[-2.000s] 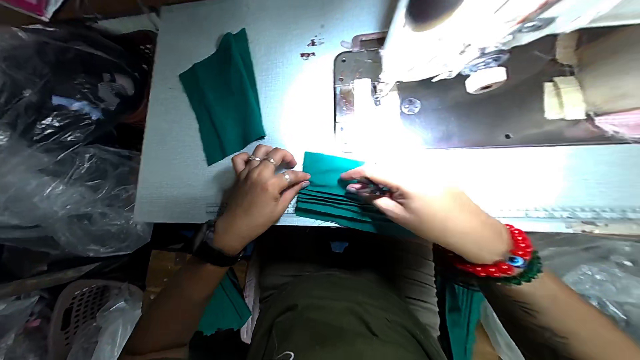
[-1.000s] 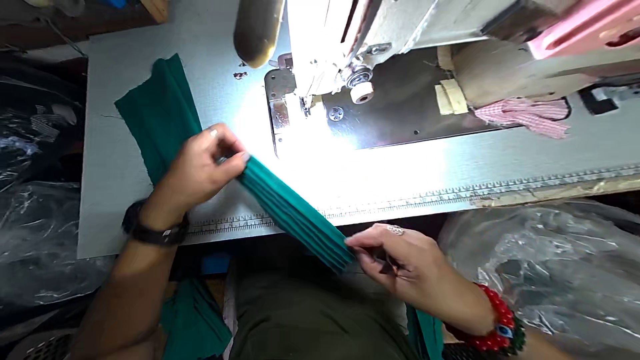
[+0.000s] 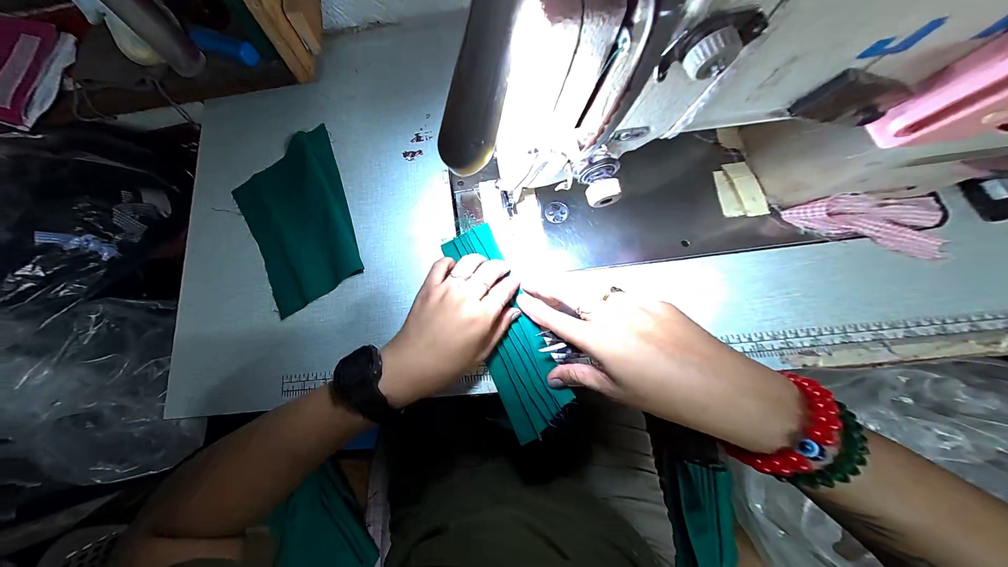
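A green fabric strip with several lengthwise pleats (image 3: 524, 378) lies slantwise over the table's front edge, its far end just in front of the sewing machine's presser foot (image 3: 510, 203). My left hand (image 3: 465, 315) presses on its upper part, fingers bent. My right hand (image 3: 630, 346) touches the strip's right side with the fingertips; a small dark metal tool, partly hidden, sits under its palm and cannot be made out further. A separate flat green fabric piece (image 3: 303, 224) lies to the left on the table.
The sewing machine head (image 3: 583, 71) stands at the back, with a pink gingham cloth strip (image 3: 866, 220) at its right. A measuring tape (image 3: 866, 331) runs along the table's front edge. Clear plastic bags (image 3: 87, 386) lie left of the table, and more green fabric (image 3: 323, 520) hangs below.
The pleated strip, stretched between both hands a second ago, now lies on the table near the presser foot. Both hands have come together on it.
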